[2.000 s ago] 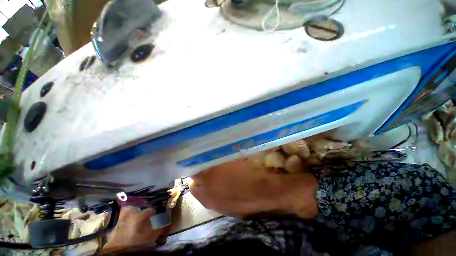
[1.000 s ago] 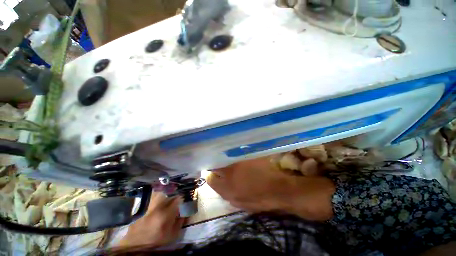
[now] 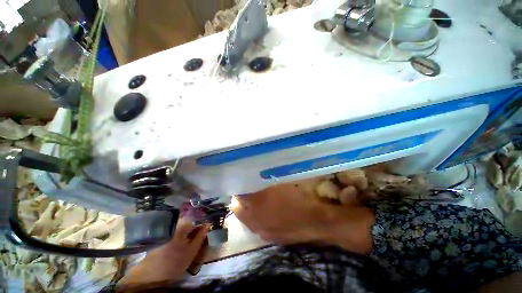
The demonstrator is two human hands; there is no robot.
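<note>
The white sewing machine head [image 3: 229, 126] with blue stripes fills the middle. My left hand [image 3: 166, 257] is at the needle area, left of the presser foot, its fingertips partly behind the tension assembly [image 3: 150, 187]. My right hand [image 3: 303, 217] reaches under the arm from the right, its fingertips hidden beside the lit needle area. The needle plate [image 3: 243, 236] shows between the hands. Whatever fabric is at the fingertips cannot be made out.
Loose beige fabric pieces [image 3: 86, 229] lie left of the machine. Cupped beige parts [image 3: 346, 186] lie under the arm, with more [image 3: 506, 177] at the right edge. A green cord [image 3: 83, 114] hangs at the upper left. Dark hair partly blocks the bottom view.
The view has shifted, so the machine's left end and the guard show more fully. My left hand has moved slightly up at the needle area. My right hand stays under the arm.
</note>
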